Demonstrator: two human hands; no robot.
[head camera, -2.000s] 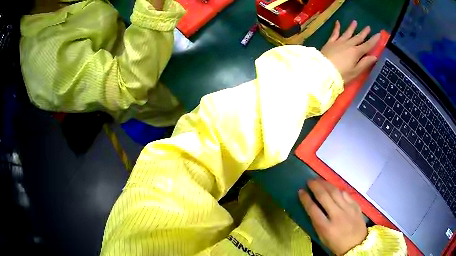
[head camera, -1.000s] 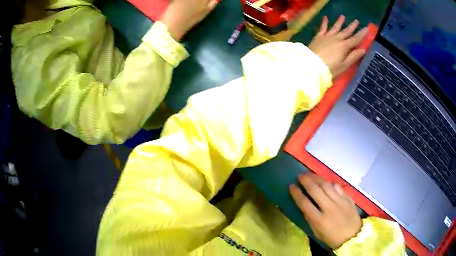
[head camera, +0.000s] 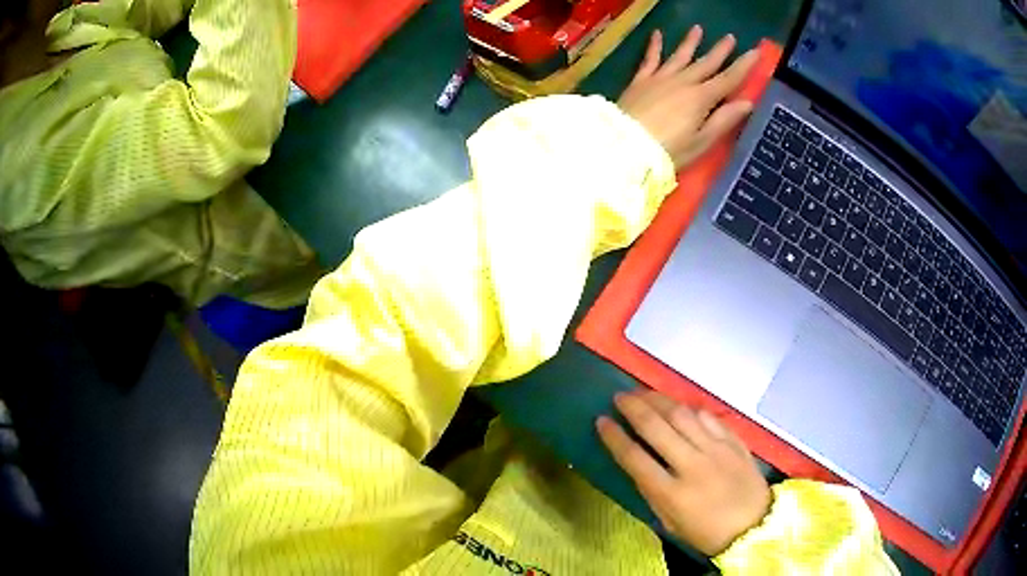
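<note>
An open grey laptop (head camera: 721, 304) with black keys lies on an orange-red foam tray (head camera: 614, 321) at the right; its lit screen (head camera: 901, 68) shows blue wallpaper and is cut off by the picture's edge. My left hand (head camera: 693, 96) lies flat with fingers spread, its fingertips at the tray's far left edge beside the laptop. My right hand (head camera: 693, 467) rests palm down on the bench along the tray's near edge, below the touchpad (head camera: 845, 394), fingers slightly apart. Neither hand holds anything.
A red tape dispenser (head camera: 541, 34) with a yellow base stands on the green bench (head camera: 394, 158) at the top, with a small marker-like stick (head camera: 454, 86) beside it. Another person in a yellow smock (head camera: 124, 146) is at the left, near another orange-red tray (head camera: 338, 39).
The view has shifted, so the laptop, tray and both my hands appear farther left and more of the screen shows. My hands keep their places by the tray. The neighbour's hand has left the picture.
</note>
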